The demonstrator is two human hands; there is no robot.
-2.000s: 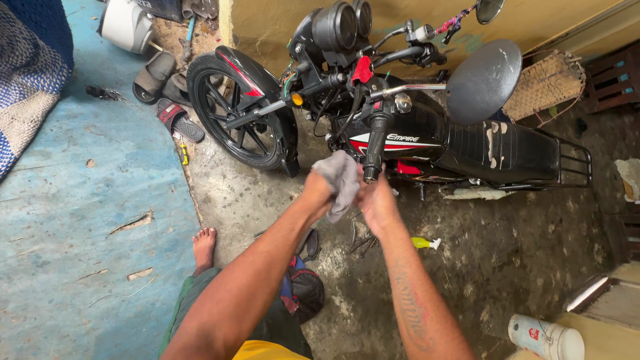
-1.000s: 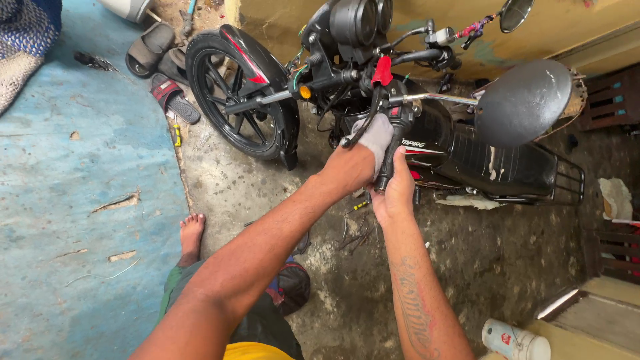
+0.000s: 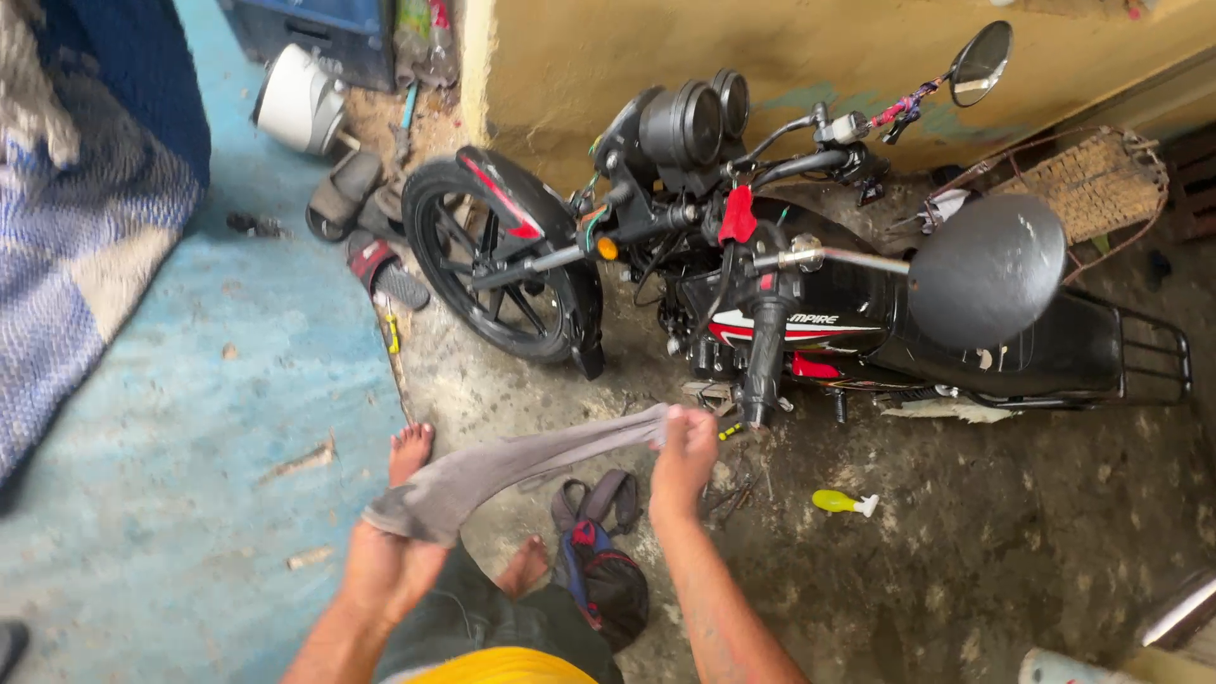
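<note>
A grey cloth [image 3: 513,465] is stretched between my two hands, in front of the motorcycle. My left hand [image 3: 394,560] holds its wide, darker end, partly hidden beneath it. The narrow end is pinched in the fingers of my right hand [image 3: 686,456], just below and left of the black handlebar grip [image 3: 764,366]. The black motorcycle [image 3: 826,328] stands beyond, its front wheel [image 3: 489,275] to the left. A red cloth [image 3: 737,215] hangs at the handlebar, and a round mirror [image 3: 988,271] sticks out over the seat.
A backpack [image 3: 603,570] lies by my feet. On the concrete are a yellow spray bottle [image 3: 836,502] and several tools [image 3: 741,494]. Sandals [image 3: 385,271] and a yellow-handled screwdriver [image 3: 392,332] lie near the blue floor's edge [image 3: 394,385]. A yellow wall [image 3: 589,57] stands behind the motorcycle.
The cloth was bunched in my left hand at the handlebar grip; now it is spread between both hands. Both hands have come away from the handlebar, the left one toward my body.
</note>
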